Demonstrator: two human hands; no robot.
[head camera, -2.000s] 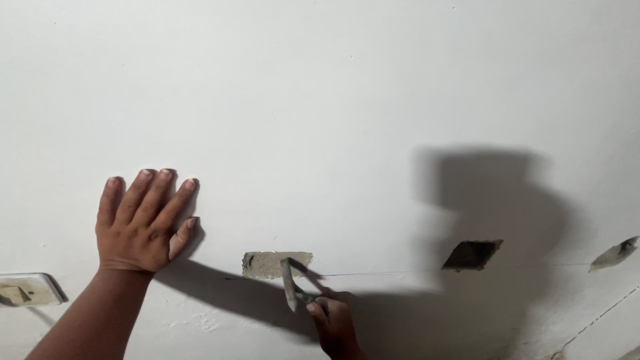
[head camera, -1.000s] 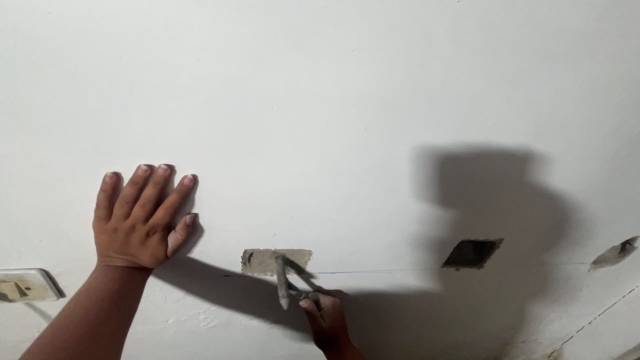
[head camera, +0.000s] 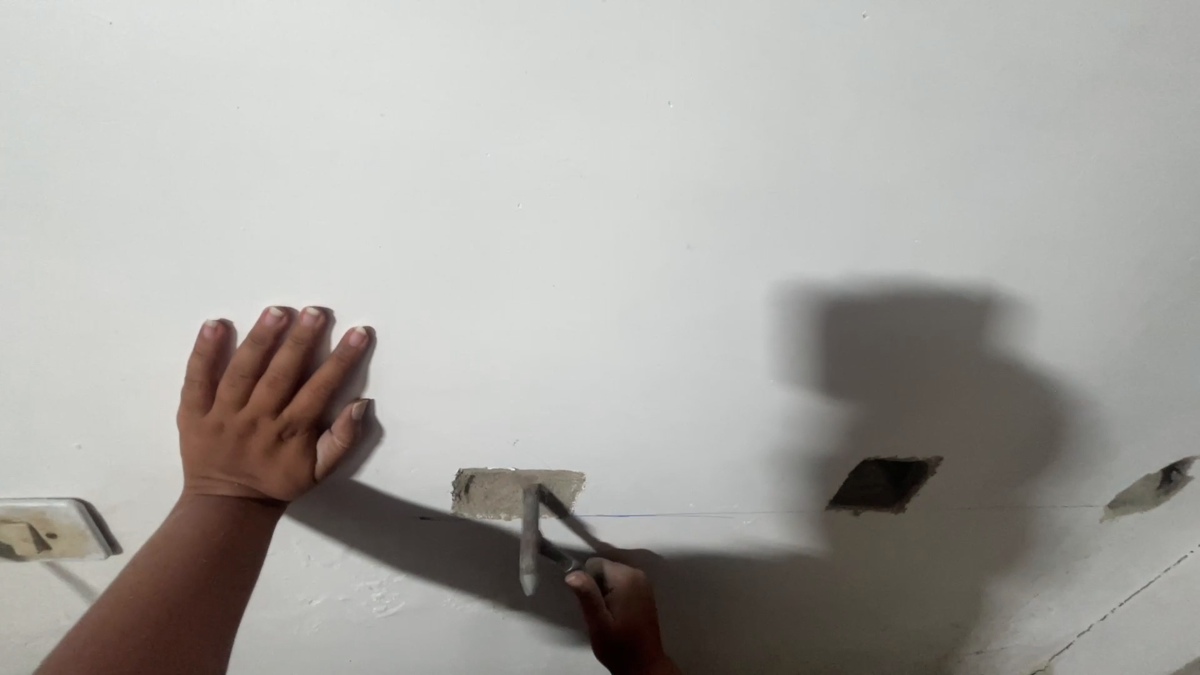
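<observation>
My left hand (head camera: 267, 417) lies flat on the white wall (head camera: 562, 244) with its fingers spread, holding nothing. Lower down, my right hand (head camera: 619, 600) grips the handle of a hammer-like tool with a pointed head (head camera: 530, 544); its exact kind is hard to tell. The upper end of the head overlaps a shallow rectangular recess (head camera: 478, 491) cut into the wall, where rough grey material shows. Whether the head touches the recess cannot be told.
A stained white electrical plate (head camera: 84, 532) is on the wall at far left. Right of the recess are a dark, deeper hole (head camera: 881, 484) and another cut opening (head camera: 1146, 491). A thin line runs along the wall between them. Large shadows fall across the lower right.
The tool and my right hand have shifted slightly left since the earliest frame. My left hand stays against the wall in about the same place.
</observation>
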